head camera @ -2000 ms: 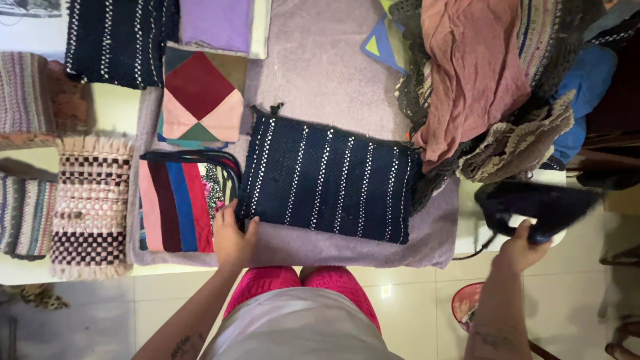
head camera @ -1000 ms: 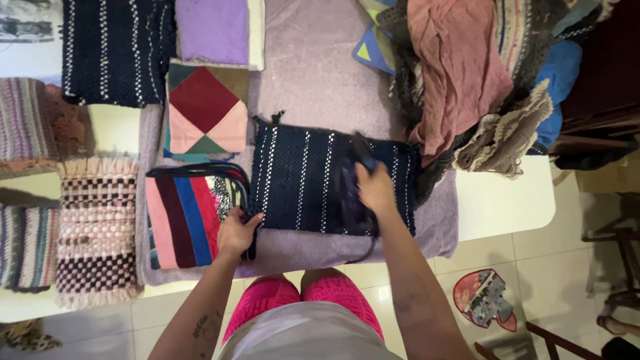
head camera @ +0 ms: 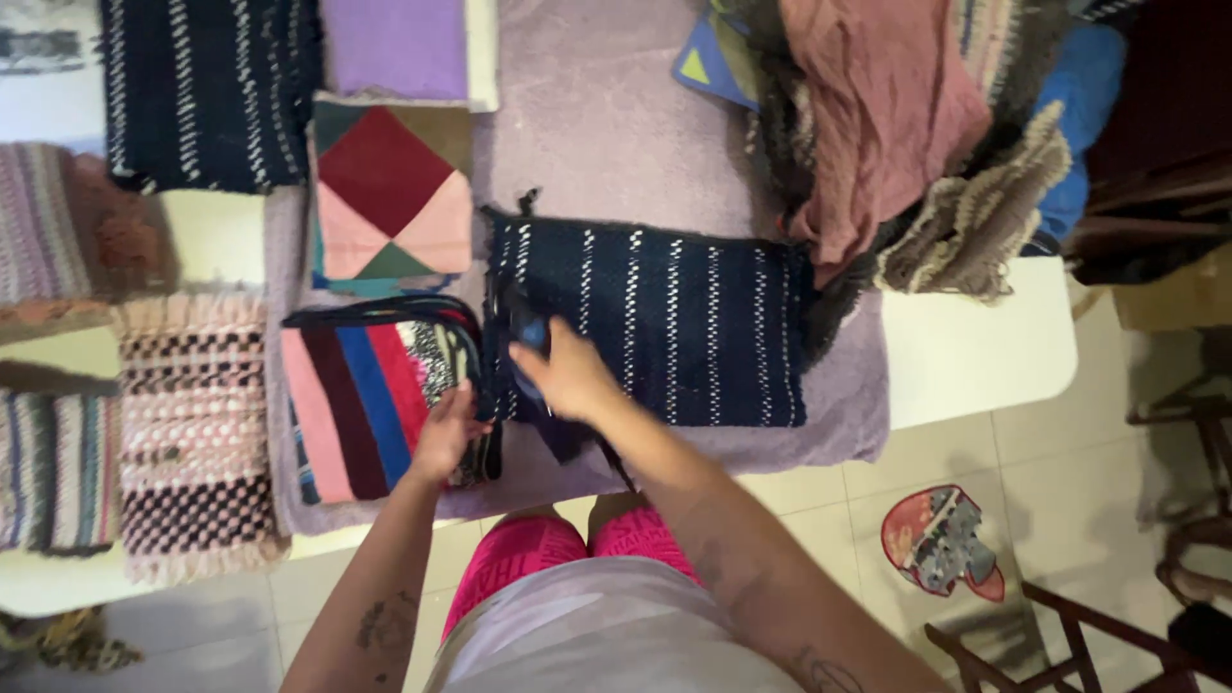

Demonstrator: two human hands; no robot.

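Note:
A navy woven cloth with white dashed stripes (head camera: pixel 693 327) lies on a mauve towel (head camera: pixel 616 125) spread over the table. My right hand (head camera: pixel 568 371) grips a dark clothes iron (head camera: pixel 529 356), blurred, at the left end of that cloth. Just left of it, my left hand (head camera: pixel 452 428) rests on the right part of a folded striped patchwork cloth (head camera: pixel 371 414) with a dark edge; whether its fingers pinch the fabric cannot be told. Above that sits a folded cloth with a maroon diamond (head camera: pixel 385 173).
A heap with a pink cloth (head camera: pixel 876 115) covers the back right. Folded textiles lie at left, among them a fringed pink-and-black woven piece (head camera: pixel 197 452) and a purple cloth (head camera: pixel 395 48). The white table's corner (head camera: pixel 1020 356) is at right; a wooden chair (head camera: pixel 1097 635) stands beyond.
My right hand has brought the iron from beyond the navy cloth's right side, across the cloth, to its left end. My left hand stays near the striped patchwork cloth.

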